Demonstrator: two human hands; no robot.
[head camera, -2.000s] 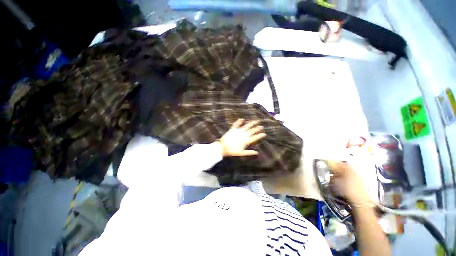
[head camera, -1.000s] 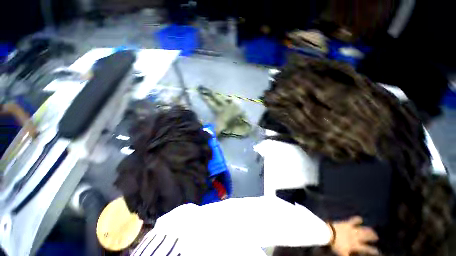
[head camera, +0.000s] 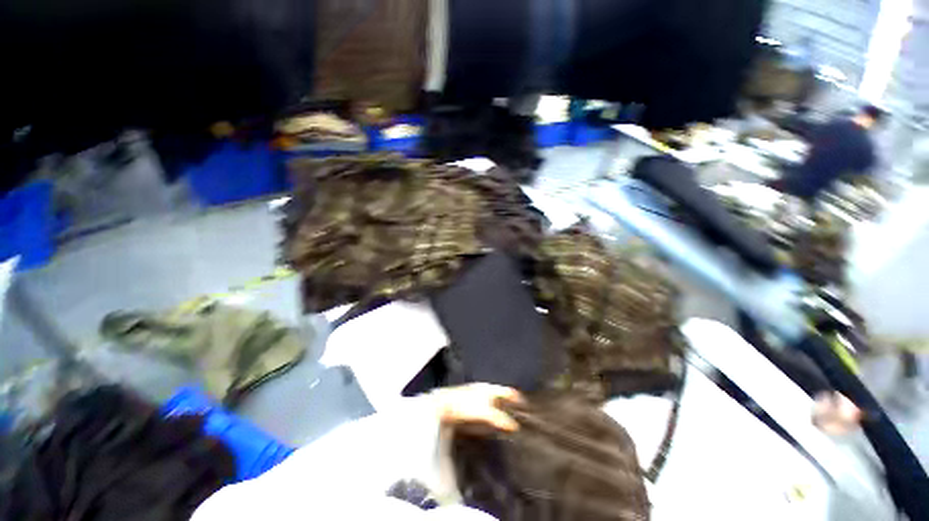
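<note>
The brown plaid garment (head camera: 387, 229) lies bunched over the white-covered table (head camera: 703, 453), its near panel (head camera: 555, 458) close in front of me. A smooth dark grey-black piece (head camera: 494, 326) lies in the middle of it. My left hand (head camera: 481, 405) rests on the near plaid panel at its left edge, blurred; I cannot make out whether the fingers grip cloth. A narrow dark strap (head camera: 667, 432) hangs off the garment's right side. My right hand is out of the picture, and so is the iron.
A dark cloth heap (head camera: 112, 453) and a blue bin (head camera: 239, 438) are at lower left. A green-grey cloth (head camera: 219, 346) lies on the floor. Long dark padded boards (head camera: 703, 209) are at right. A person in dark clothes (head camera: 840, 153) is at far upper right. Dark clothes hang behind.
The view swung left, away from the iron, then partly back to the table. My right hand, earlier at the iron, has left the picture. My left hand is now at the near panel's left edge.
</note>
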